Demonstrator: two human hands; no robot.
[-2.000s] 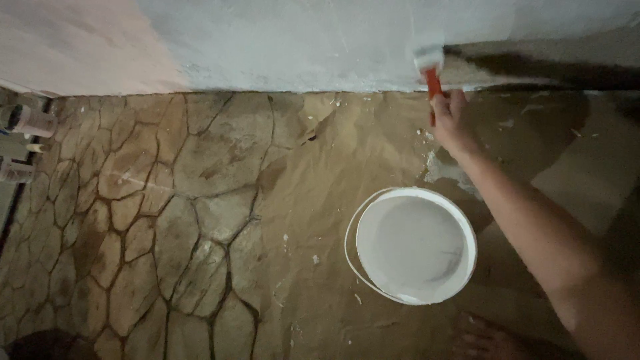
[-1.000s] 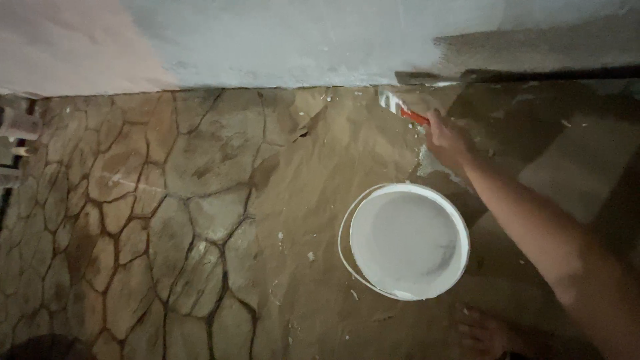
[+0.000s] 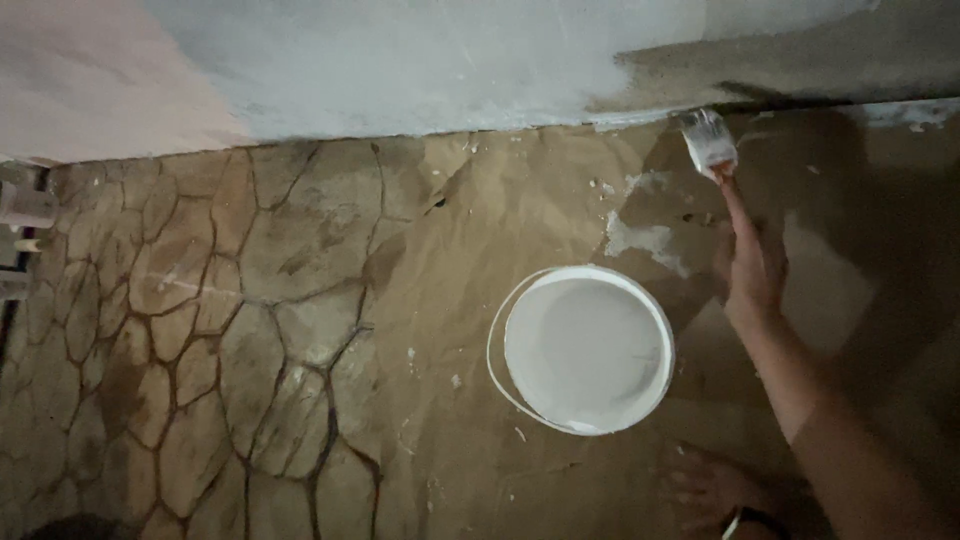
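My right hand [image 3: 754,262] is closed around the handle of a paintbrush [image 3: 709,142] with an orange-red handle. White paint covers much of its bristles, and their tip is at the foot of the wall [image 3: 375,67], beside a bare brown-grey patch. Below and left of that hand, a round white plastic bucket [image 3: 590,350] stands on brown covering paper [image 3: 450,300]. Pale paint or a similar coating fills part of the bucket, and its thin handle lies to the left side. My left hand is out of view.
A stone-patterned floor [image 3: 187,322] spreads on the left, with containers [image 3: 26,206] at the left edge. What looks like a bare foot [image 3: 705,480] is low on the right. Pale spills [image 3: 645,240] mark the paper between bucket and wall.
My right hand brought the brush down from the wall to its foot, then moved it right along the joint. A white strip now shows there, left of the bristles. The bucket stayed put.
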